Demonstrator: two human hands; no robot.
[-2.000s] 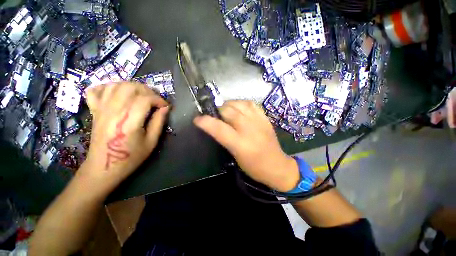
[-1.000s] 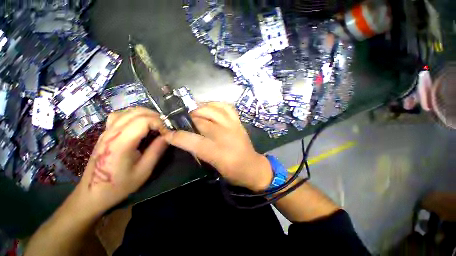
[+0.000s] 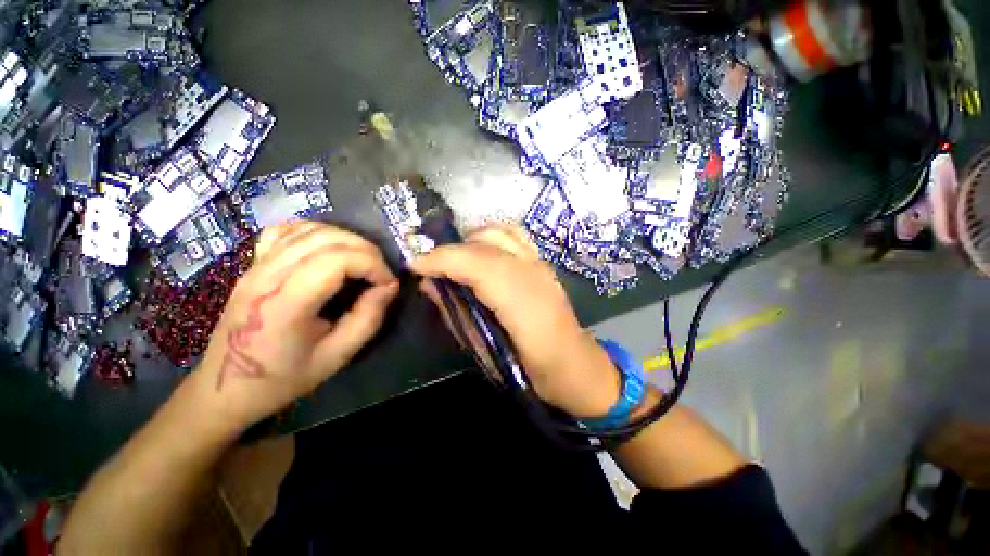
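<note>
My right hand (image 3: 510, 299) is closed around the black handle of a soldering iron (image 3: 438, 220). The iron points up and away, and its front end is blurred. A small circuit board (image 3: 402, 217) with silver patches lies just beyond my right fingertips, partly covered by them. My left hand (image 3: 299, 315) is just left of the right one, thumb and forefinger tips pinched together in a ring. Whether a small part is between them cannot be told. Another board (image 3: 282, 198) lies beyond my left knuckles.
Board heaps lie left (image 3: 76, 152) and right (image 3: 641, 141). Dark-red grains (image 3: 195, 310) sit beside the left heap. A white cylinder with an orange band (image 3: 809, 38) and a pink fan (image 3: 977, 212) are at right. Black cords (image 3: 678, 375) loop over my right wrist.
The iron has swung from up-left to nearly straight ahead and its front is now blurred. My left hand has moved slightly right, away from the right thumb, and the board near the right fingers shows more.
</note>
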